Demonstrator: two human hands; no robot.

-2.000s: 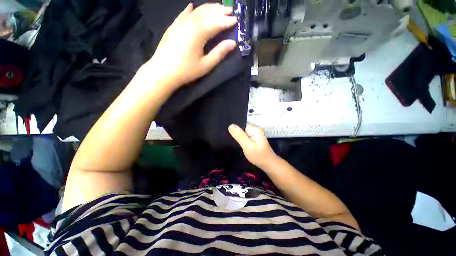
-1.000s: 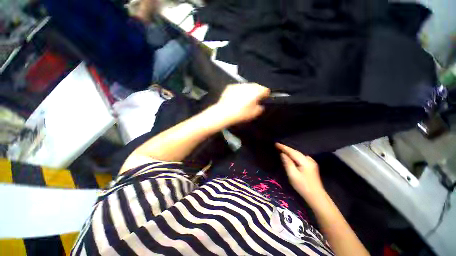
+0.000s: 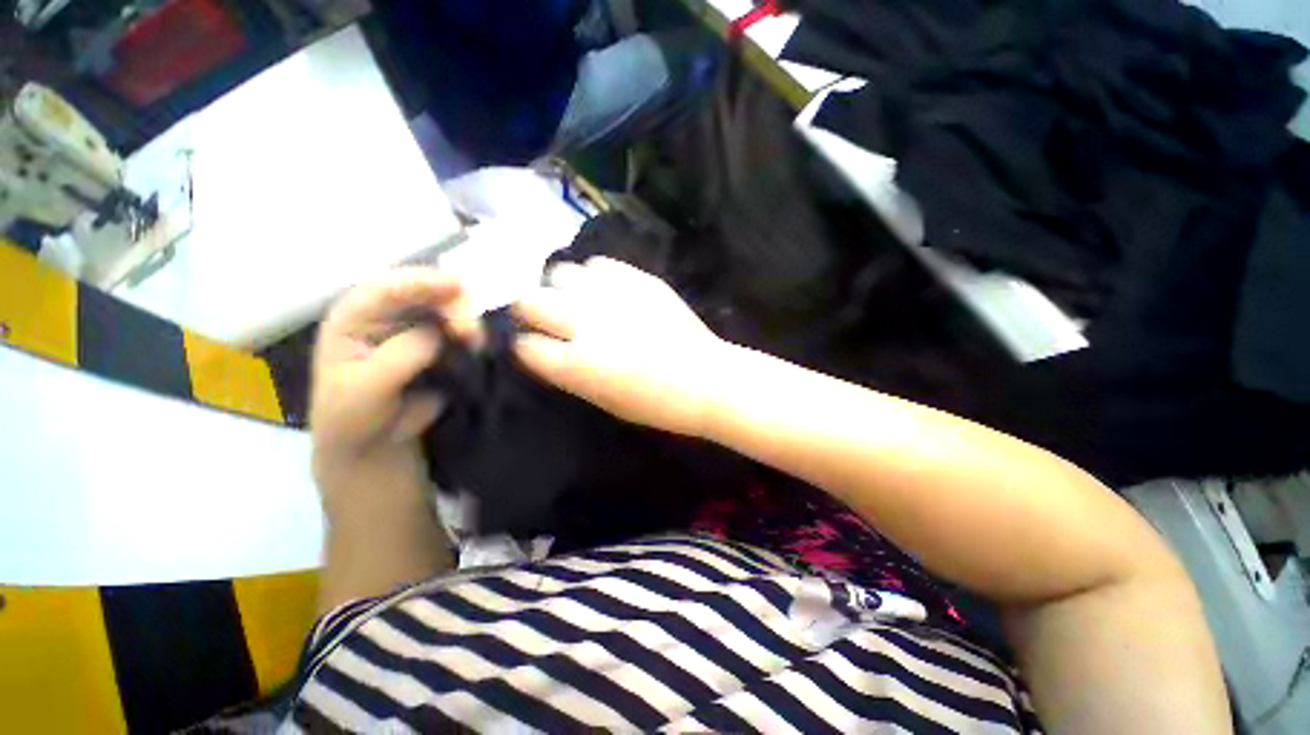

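Black cloth [image 3: 525,452] is bunched between my two hands, low at the left of the table edge and over my lap. My left hand [image 3: 377,366] is slightly blurred and pinches the cloth from the left. My right hand [image 3: 611,338] reaches across my body and holds the same cloth from the right, close to my left fingers. More black cloth [image 3: 1034,172] lies heaped on the white table at upper right. The exact grip of the fingertips is hard to see.
A white board [image 3: 144,474] edged in yellow-black stripes is at left. A neighbouring sewing machine [image 3: 61,158] on a white table [image 3: 309,187] is at upper left. A person in dark blue [image 3: 481,72] is at the top. A pale machine part [image 3: 1236,553] shows at lower right.
The view has swung left, away from the machine needle area. My right hand has moved across to my left hand, and both now hold bunched cloth instead of the spread panel.
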